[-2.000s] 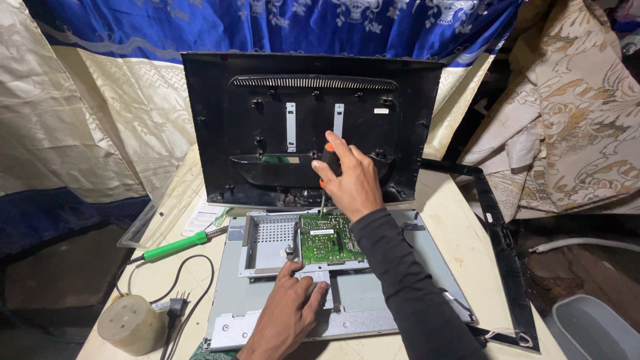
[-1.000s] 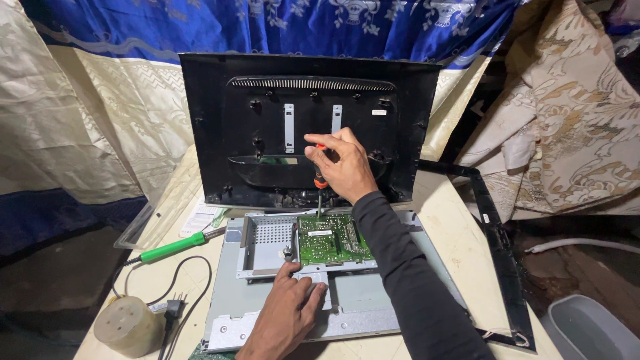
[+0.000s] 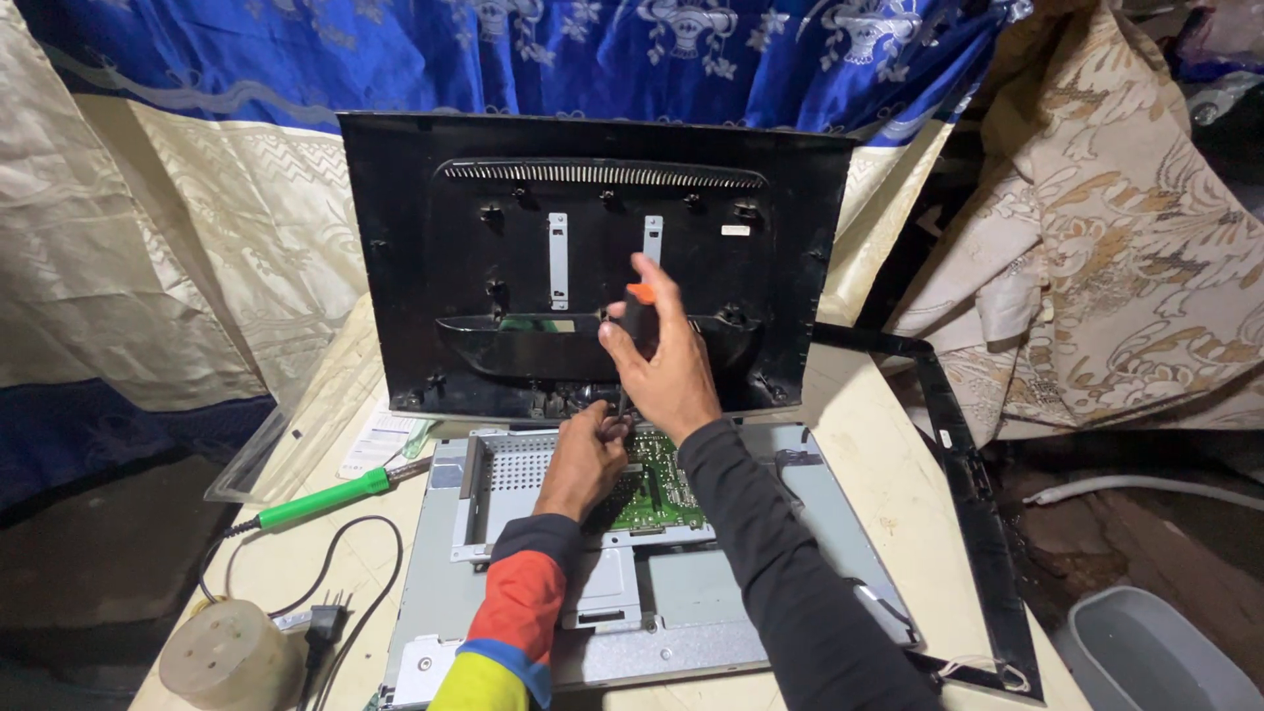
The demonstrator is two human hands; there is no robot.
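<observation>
My right hand [image 3: 667, 360] holds a screwdriver [image 3: 640, 296] with a black and orange handle, upright above the far edge of a green circuit board [image 3: 652, 489]. My left hand [image 3: 585, 459] reaches over the board's left part, its fingertips near the screwdriver's lower end; whether they touch the shaft or hold something small is hidden. The board sits in a perforated metal chassis [image 3: 474, 494] on the grey metal back of a display panel [image 3: 434, 583]. Behind it the black plastic rear cover [image 3: 602, 257] of the monitor stands upright.
A green-handled soldering iron [image 3: 326, 499] lies at the left, its cord near a power plug [image 3: 324, 622] and a round block [image 3: 232, 657]. A black bezel frame [image 3: 963, 484] lies along the table's right side. A grey plastic tub [image 3: 1165, 642] is at the lower right.
My left hand has moved from the chassis's near edge to the far edge of the board, beside the screwdriver. My right hand still holds the screwdriver.
</observation>
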